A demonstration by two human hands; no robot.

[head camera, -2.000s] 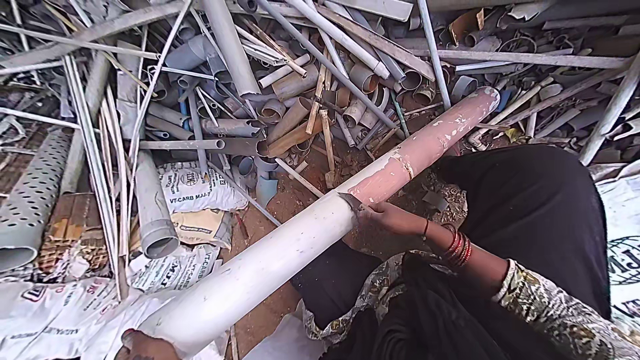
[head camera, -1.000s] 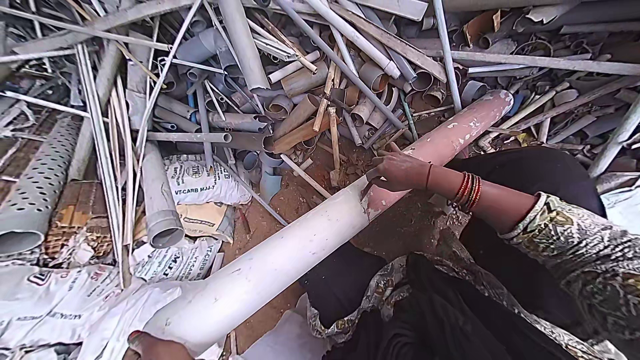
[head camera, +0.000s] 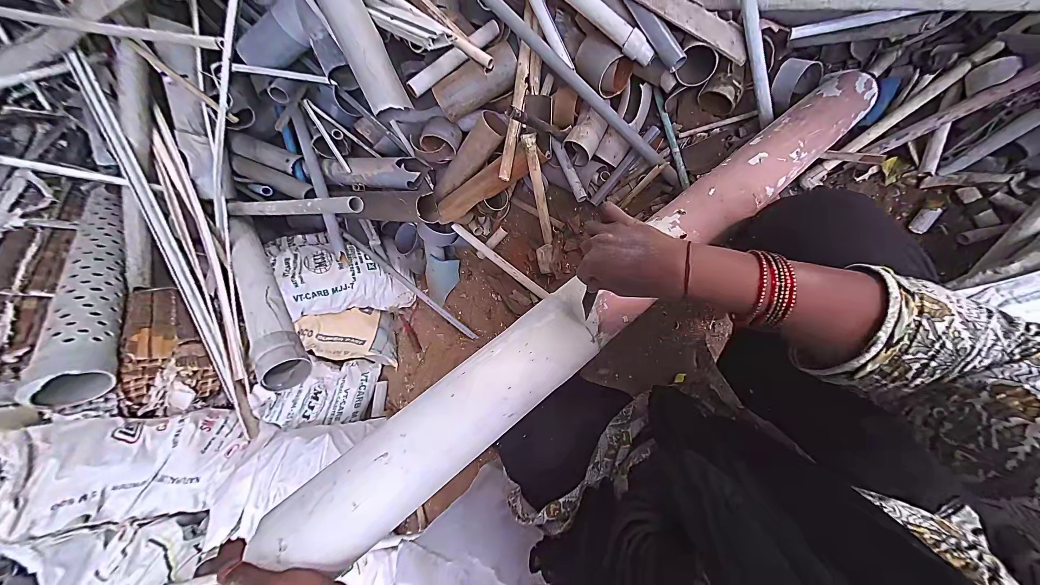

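A long plastic pipe (head camera: 422, 439) runs diagonally across the view, white at the near left and pinkish with flaking patches toward the far right. My left hand (head camera: 268, 573) grips its lower left end at the bottom edge of the view. Over the border between the white and pink parts, my right hand (head camera: 630, 252) is closed around a small dark flat blade or scraper (head camera: 589, 302), whose tip rests on the pipe. Most of that tool is hidden by my fingers. Bangles circle my right wrist. The pipe lies across my dark-clothed lap.
A heap of pipe offcuts (head camera: 475, 81) and thin strips fills the far side. At left lie a perforated grey pipe (head camera: 77, 309), another grey pipe (head camera: 264, 313) and printed white sacks (head camera: 106, 467). Brown soil (head camera: 463, 313) shows beyond the white pipe.
Two seconds ago my right hand was on the near side of the pipe; it has since moved up over the top of it. My left hand stays at the lower end.
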